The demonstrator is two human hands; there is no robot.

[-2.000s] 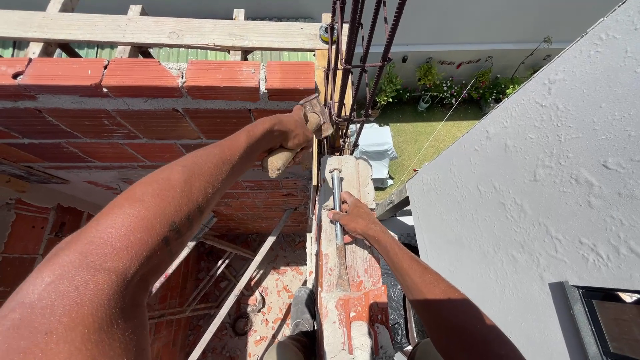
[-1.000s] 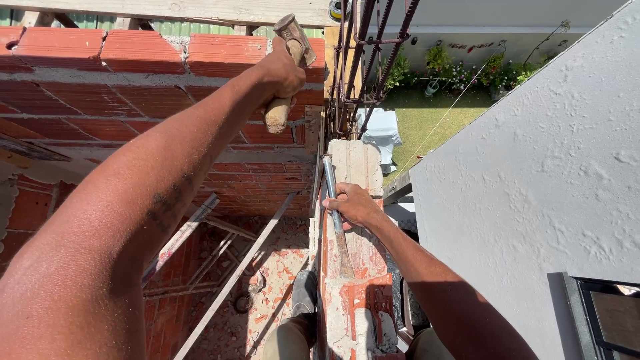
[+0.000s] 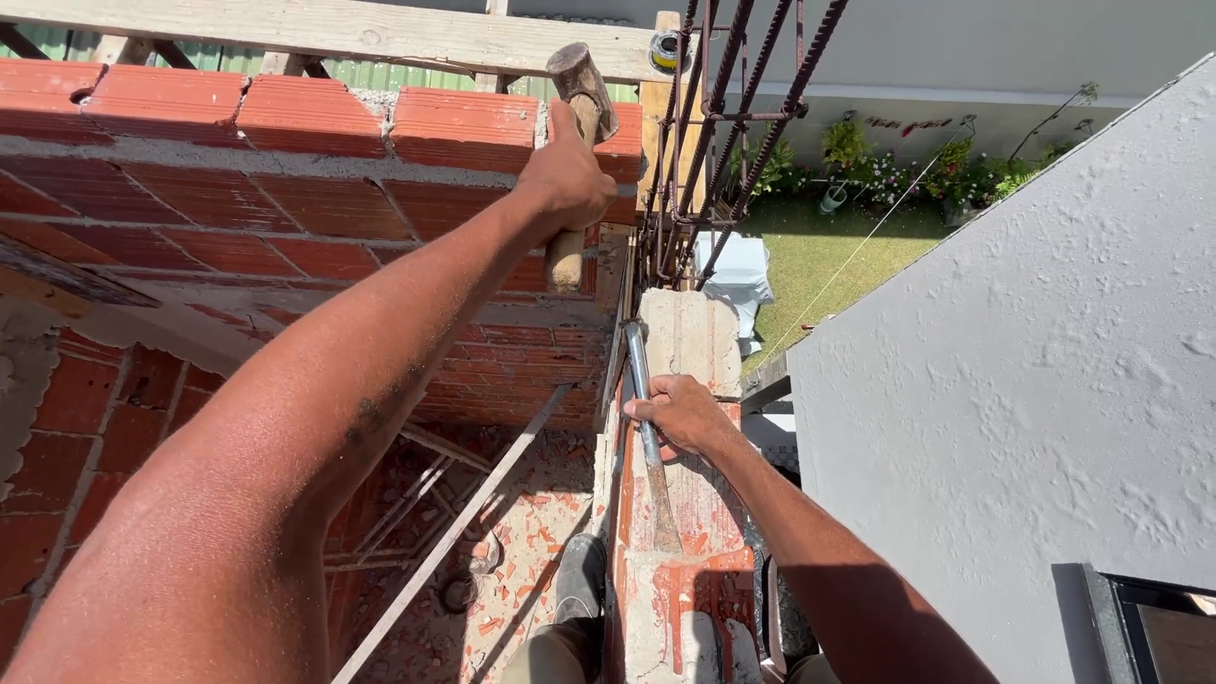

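Observation:
My left hand (image 3: 567, 180) is closed round the wooden handle of a club hammer (image 3: 581, 85), its steel head up, above and left of the wall top. My right hand (image 3: 679, 415) grips the shank of a long steel chisel (image 3: 654, 456). The chisel leans along the wall top, its flat, dusty blade end down against the masonry and its struck end by the mortar-covered part (image 3: 698, 332). Below the blade, the broken orange clay brick and mortar (image 3: 698, 579) show a rough face. The hammer head is apart from the chisel.
Upright rebar (image 3: 731, 123) stands at the wall's far end, beside a hollow-brick wall (image 3: 313, 114). A grey textured slope (image 3: 1007, 380) lies right. Down left are a long batten (image 3: 456, 532), brick rubble (image 3: 532, 532) and my shoe (image 3: 580, 575). Grass (image 3: 845, 256) lies far below.
My left hand has lifted the hammer up from its lower place near the rebar two seconds ago. My right hand still holds the chisel on the wall top.

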